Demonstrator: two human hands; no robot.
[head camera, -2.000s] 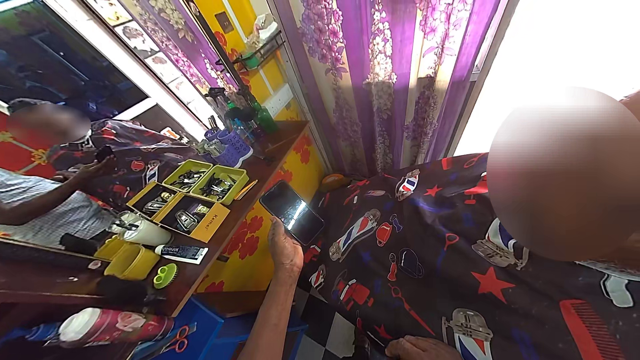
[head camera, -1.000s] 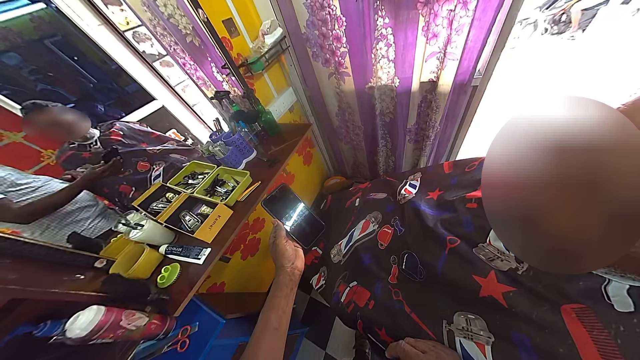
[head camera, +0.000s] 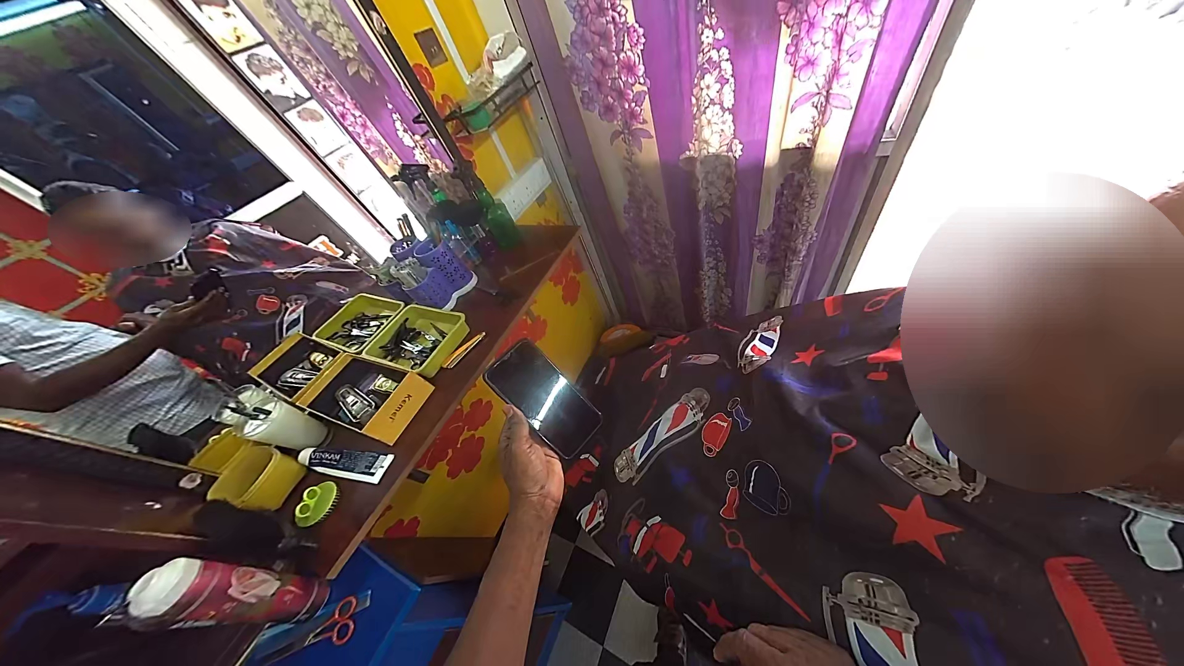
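My left hand (head camera: 531, 467) is closed around the lower edge of a smartphone (head camera: 544, 398) with a dark, glossy screen that reflects light. At the bottom edge, my right hand (head camera: 779, 645) is partly cut off by the frame and lies against the black barber cape (head camera: 721, 518); what its fingers do is hidden. A seated person wears the cape, which is printed with combs, scissors, stars and clippers. Left of the phone, a cardboard box (head camera: 404, 407) holding hair clippers stands on the counter beside a green tray (head camera: 418, 339) of small metal parts.
On the wooden counter (head camera: 546, 242) are purple baskets (head camera: 433, 287), a tube (head camera: 346, 462), a yellow container (head camera: 257, 477) and a green brush (head camera: 316, 503). Lower left are a red bottle (head camera: 227, 592) and scissors (head camera: 338, 622). A mirror runs along the left; a purple curtain (head camera: 675, 139) hangs ahead.
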